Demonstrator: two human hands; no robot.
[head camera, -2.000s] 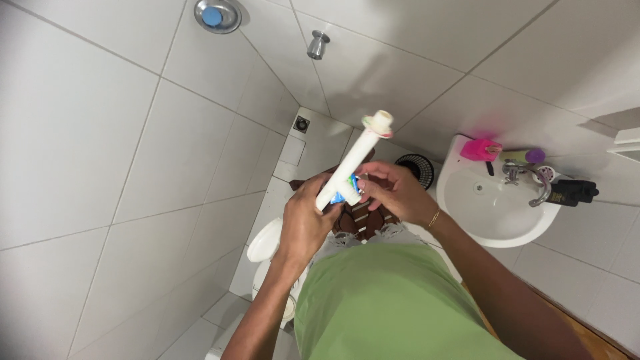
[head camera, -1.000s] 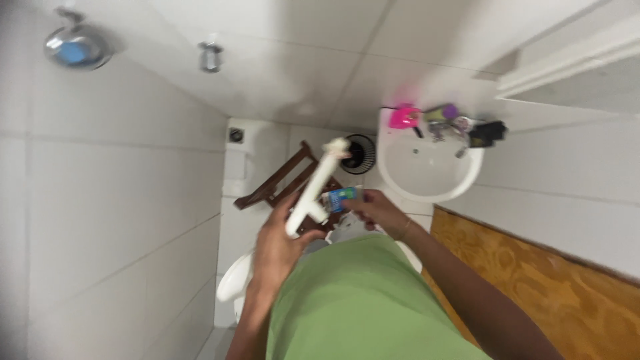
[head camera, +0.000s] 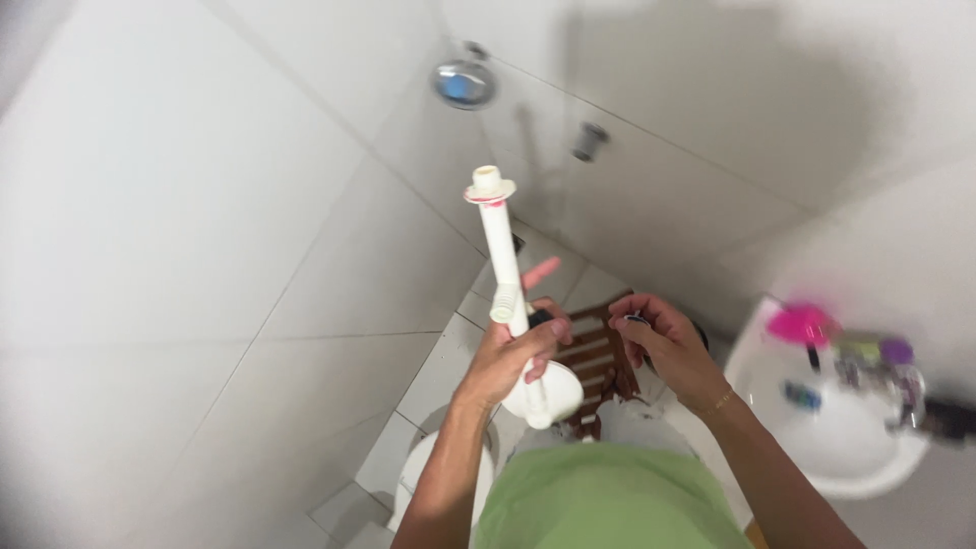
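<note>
A white plastic pipe (head camera: 501, 248) with a short threaded side branch and a flanged top stands tilted in my left hand (head camera: 507, 354), whose fingers wrap its lower part. Pink-red marks show by the flange. My right hand (head camera: 671, 351) is off the pipe to the right, thumb and forefinger close around a small, dark-edged thing too small to name. In the sink basin lies a small blue and green packet or roll (head camera: 802, 396), blurred.
At the right is a white sink (head camera: 831, 465) with a pink item (head camera: 802, 323), bottles and a faucet. A brown slatted wooden seat (head camera: 595, 358) stands below my hands; a white toilet (head camera: 438, 476) is lower left. Chrome fittings (head camera: 463, 84) sit on the tiled wall.
The blue item that was at my right hand is no longer there; a similar one now lies in the sink. My right hand is farther from the pipe. The view has turned.
</note>
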